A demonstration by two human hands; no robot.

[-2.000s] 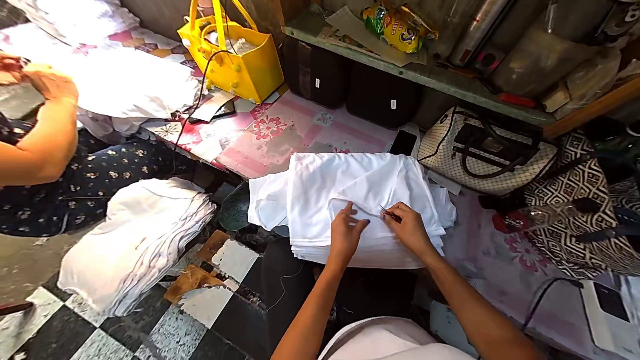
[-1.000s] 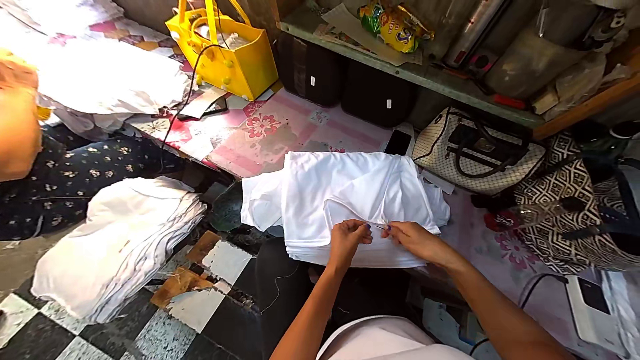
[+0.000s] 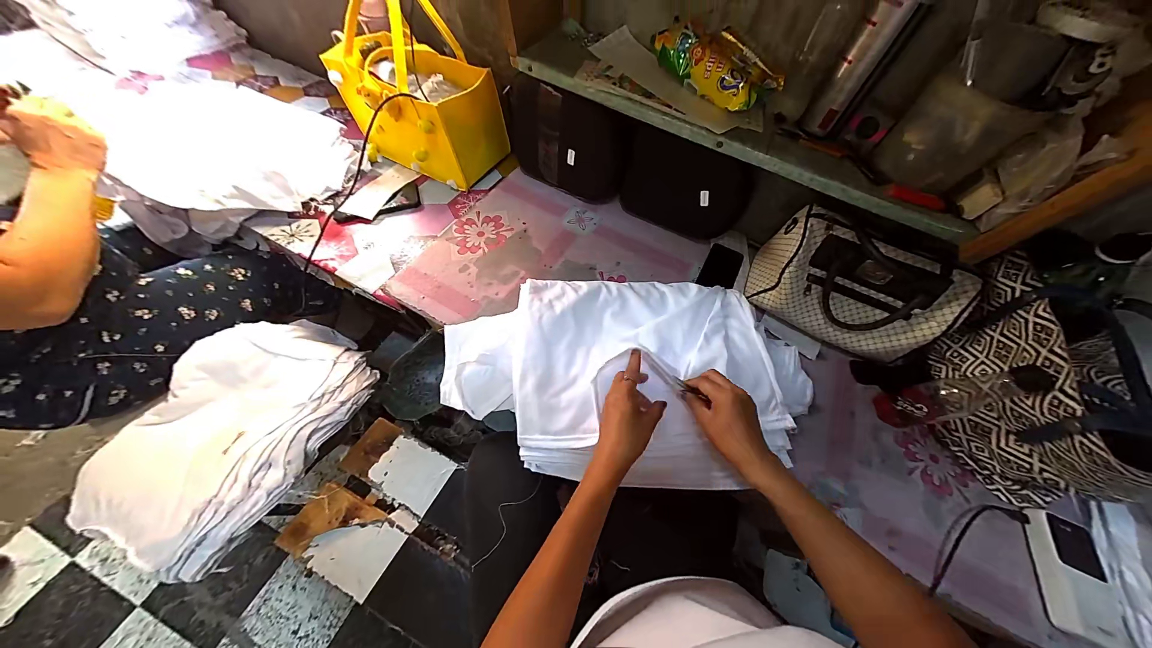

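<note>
A stack of white cloth garments lies across my lap and the table's edge. My left hand rests on the top garment, its index finger stretched out at the peak of a folded edge and its thumb apart. To the right, my right hand pinches a small, thin, dark-tipped tool, which points up and left along that edge. Its exact kind cannot be told. Whether my left fingers also pinch any cloth is not clear.
A co-worker's arm is at the left, above another white cloth stack. Behind stand a yellow bag, black cases and a shelf edge. A checked handbag and patterned bag are at the right.
Both hands were close together at the fold a second ago. Now my left index finger is stretched along the cloth, and the thin tool shows in my right hand. The co-worker's arm has shifted.
</note>
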